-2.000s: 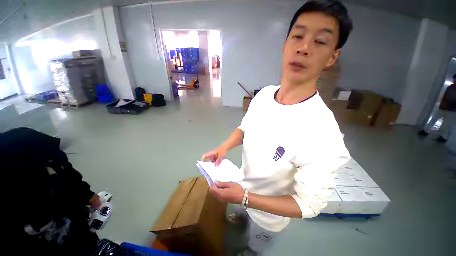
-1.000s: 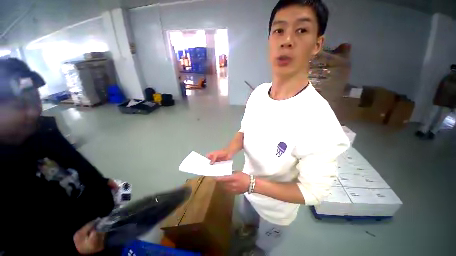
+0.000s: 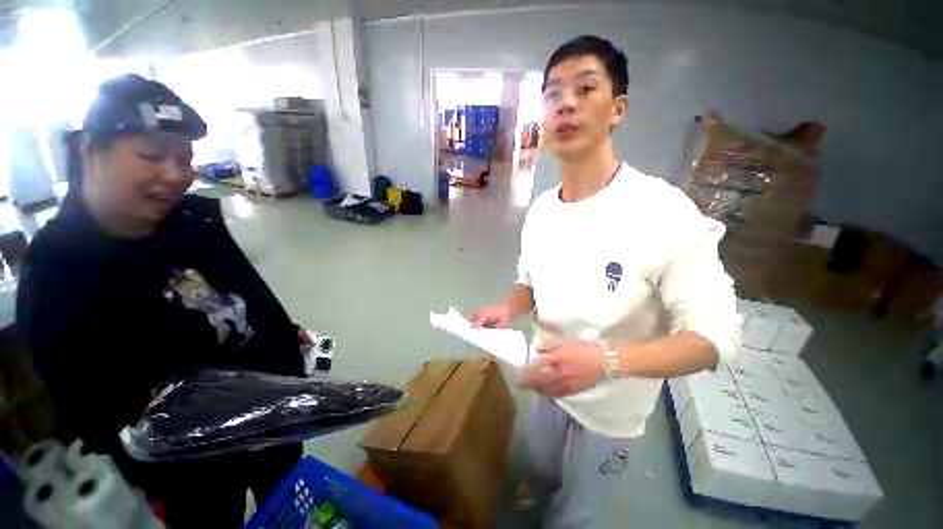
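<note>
Neither of my hands is in view. Nearest in front of me is a blue perforated crate point(image 3: 398, 508), cut off by the bottom edge, with a green-labelled bottle point(image 3: 329, 515) in it. A shiny black plastic-wrapped package point(image 3: 264, 411) is held by a person in black on the left, above the crate's left side. The same person holds a small white part with dark round spots point(image 3: 322, 353). A person in a white sweatshirt holds white paper sheets point(image 3: 484, 335). A closed brown carton point(image 3: 455, 426) stands between them.
White boxes point(image 3: 770, 439) stand stacked on a blue pallet at right. White rolls point(image 3: 78, 491) lie at bottom left. Brown cartons and a wrapped stack point(image 3: 753, 201) stand along the right wall. A doorway point(image 3: 486, 129) and a wrapped pallet load point(image 3: 279, 150) are at the back.
My view has turned left. The person in black has straightened up and now holds the black package, first seen one second ago. The person in white has lowered the sheets slightly.
</note>
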